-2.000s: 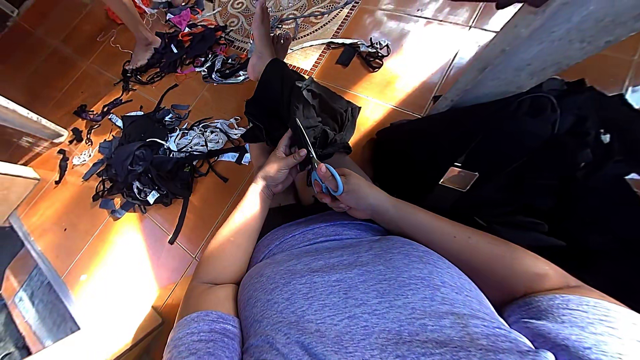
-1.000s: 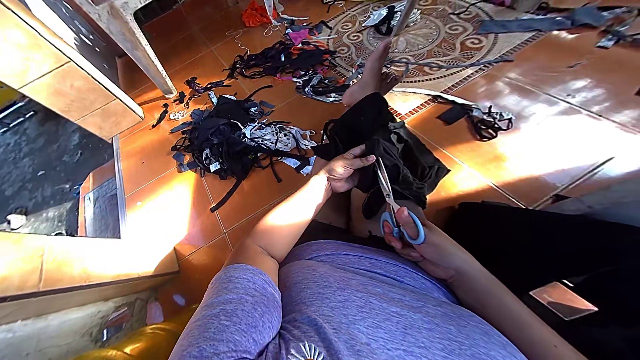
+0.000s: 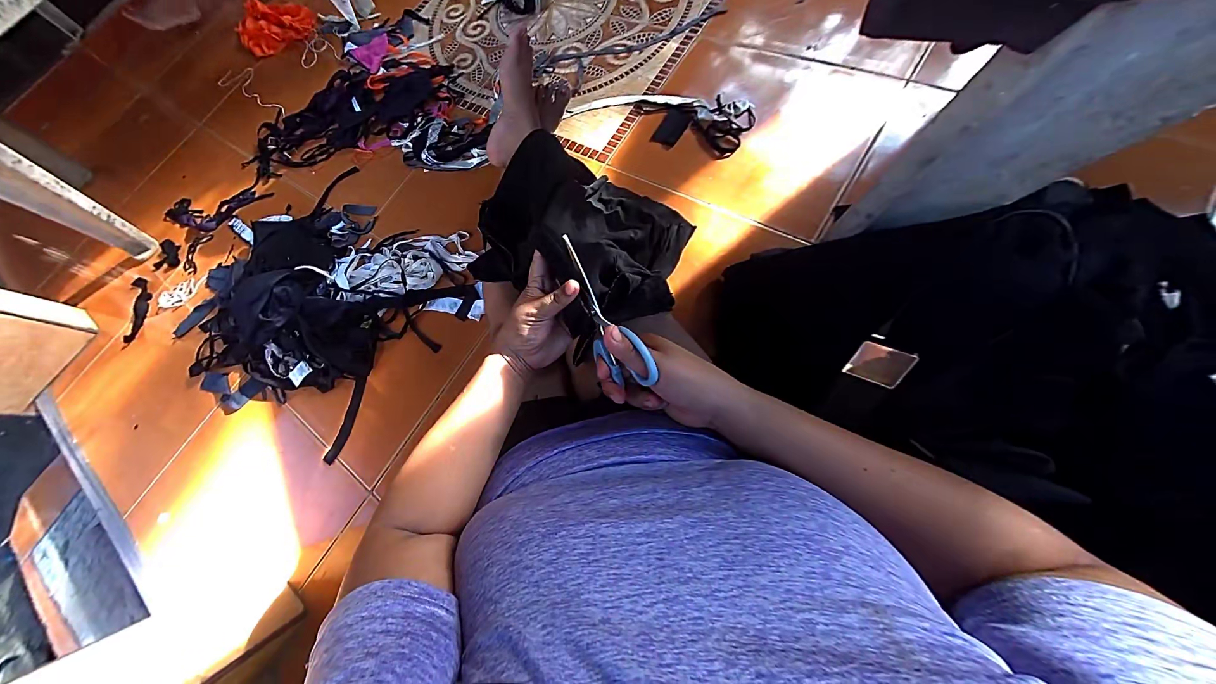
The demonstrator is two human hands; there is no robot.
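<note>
In my right hand is a pair of scissors with light blue handles, my fingers in the loops. Their metal blades point up and away, over a black cloth garment that lies across my legs. My left hand is at the near left edge of that garment, palm partly up and thumb raised beside the blades. Whether its fingers pinch the fabric is hidden. The blades look nearly closed, and I cannot tell whether cloth lies between them.
A heap of black and white fabric strips lies on the tiled floor at left. Farther off are another scrap pile, an orange cloth and loose straps. A large mass of black fabric is at right, near a pale post.
The view has swung between frames. The scissors stay in my right hand over the black garment throughout. My left hand stays beside it, its thumb now more raised.
</note>
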